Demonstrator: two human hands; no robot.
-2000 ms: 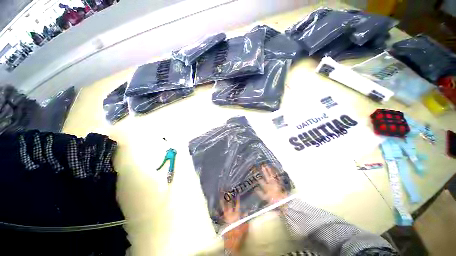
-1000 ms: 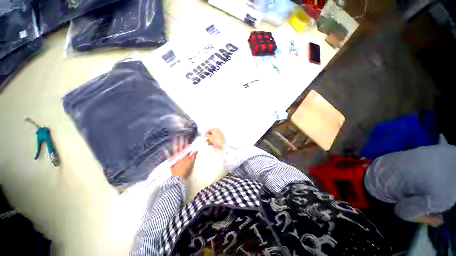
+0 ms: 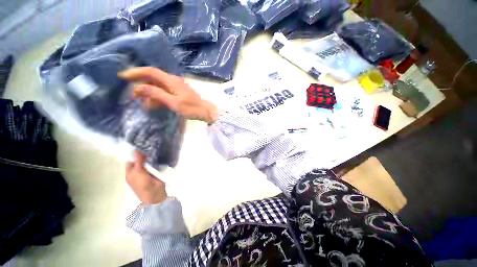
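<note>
A dark folded garment in a clear bag point(image 3: 99, 112) is raised and tilted above the left part of the table, blurred by motion. A small white patch shows on it. My left hand point(image 3: 145, 180) grips its lower edge. My right hand point(image 3: 172, 96) is in front of its right side, fingers extended and apart; whether the fingertips touch the bag is unclear. Flat whitish bags with black SHUTIAO lettering point(image 3: 269, 101) lie to the right of my hands.
Bagged garments point(image 3: 217, 55) cover the far side. A dark garment pile point(image 3: 29, 193) is at left. At right are a red-and-black checked item point(image 3: 320, 96), phone point(image 3: 382, 117), yellow tape roll point(image 3: 371, 81) and white rolled item point(image 3: 295, 57). A stool point(image 3: 374, 182) stands below the table edge.
The bagged garment has gone from flat on the table to raised and tilted, further left. My right hand has moved from the bag's open edge to its face. The view has shifted.
</note>
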